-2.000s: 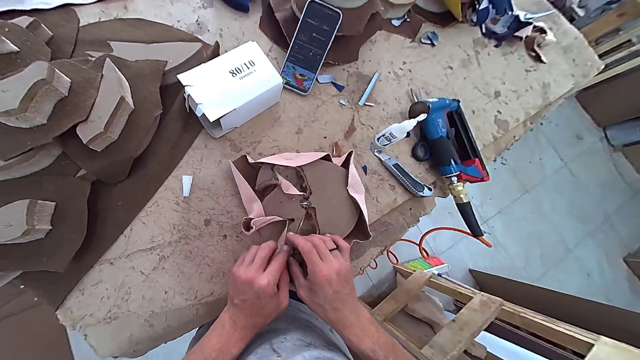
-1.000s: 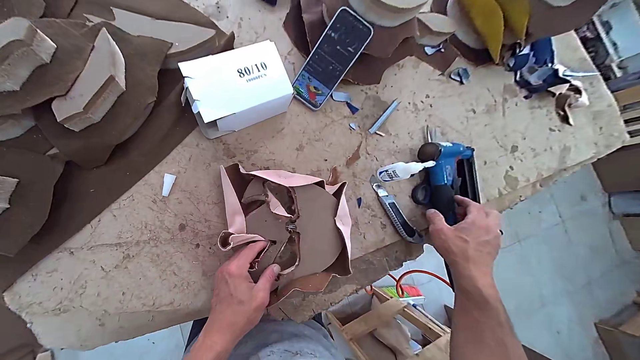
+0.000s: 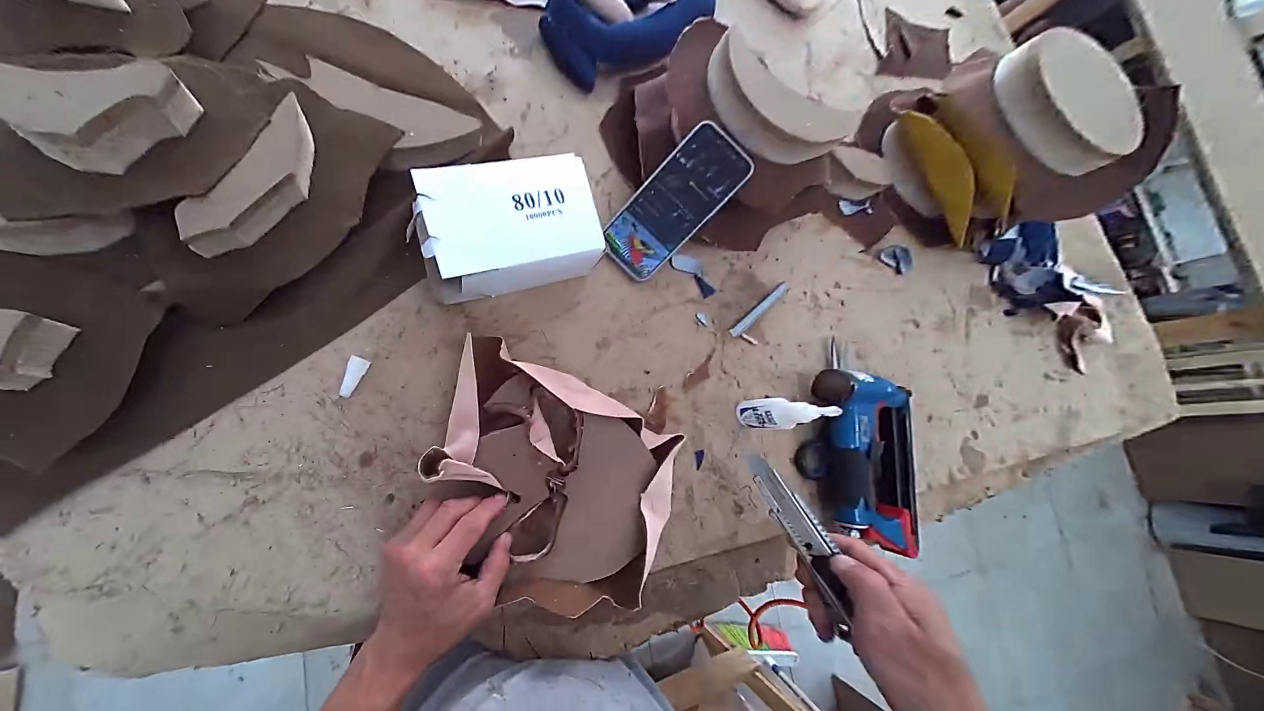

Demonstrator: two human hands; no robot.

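Observation:
A brown leather piece with pale pink turned-up edges [image 3: 602,494] lies near the table's front edge. My left hand [image 3: 439,573] pinches its lower left fold between thumb and fingers. In my right hand [image 3: 874,602] is a snap-off utility knife [image 3: 795,513], its metal end pointing up and left, to the right of the leather. Beyond the knife, a blue and black pneumatic stapler [image 3: 869,454] lies on the table. A small white glue bottle [image 3: 780,413] rests with its tip against the stapler.
A white cardboard box [image 3: 509,222] and a smartphone [image 3: 679,200] lie behind the leather. Brown leather pieces with foam blocks [image 3: 252,188] cover the left side. More foam and leather [image 3: 1066,99] stand at the back right. Scraps [image 3: 758,309] dot the wooden tabletop [image 3: 247,494].
My right hand has left the stapler, where it was a second ago, and now holds the utility knife, which lay on the table before. My left hand stays on the leather.

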